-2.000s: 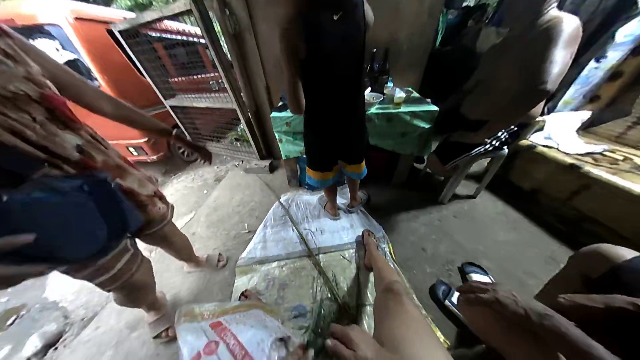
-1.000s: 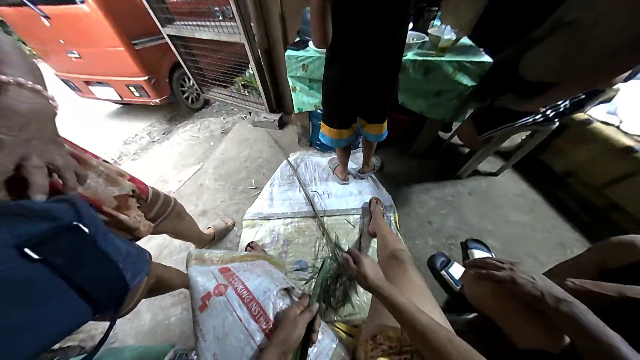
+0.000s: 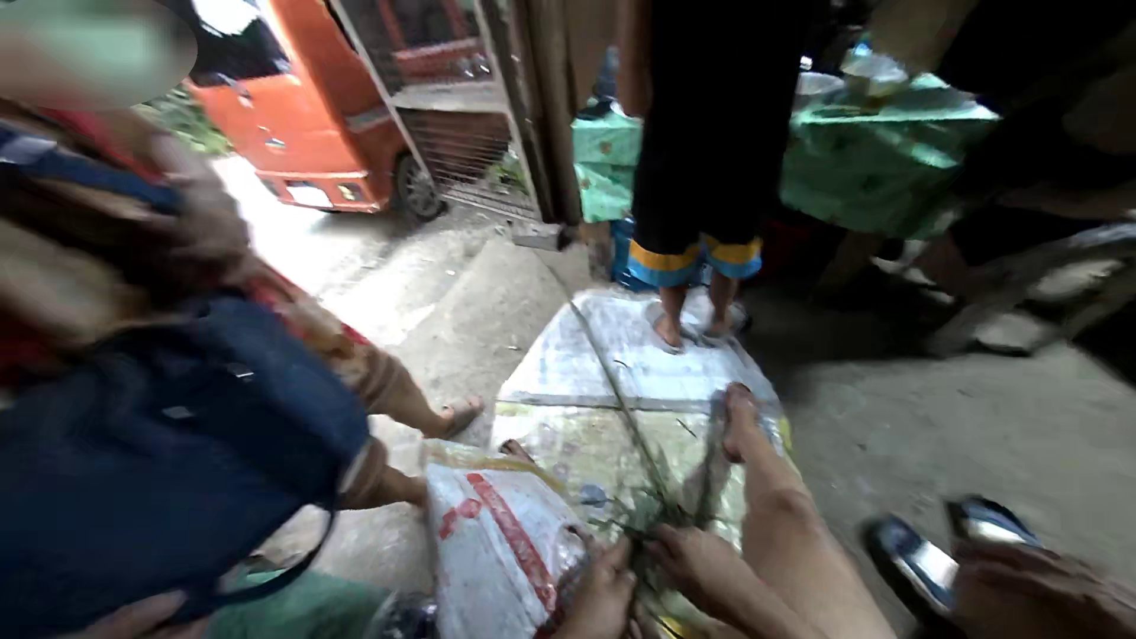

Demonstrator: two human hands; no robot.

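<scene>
My left hand is closed on the lower part of a bundle of green plant stems, low in the middle of the view. Close to its right, my right hand has its fingers curled at the same bundle; whether they grip it is blurred. One long thin stalk reaches from the bundle up across the flattened sacks on the ground. Left of my hands lies a white woven sack with red printing. My bare leg is stretched out to the right of the bundle.
A person in black with striped hems stands on the sacks before a green-covered table. Another with a dark blue bag is close at left. Black slippers and another person's limb are at right. Beyond a mesh gate stands an orange vehicle.
My right hand has come down the bundle, close beside my left hand. The person with the blue bag, walking at left two seconds ago, is now nearer and fills more of the left side.
</scene>
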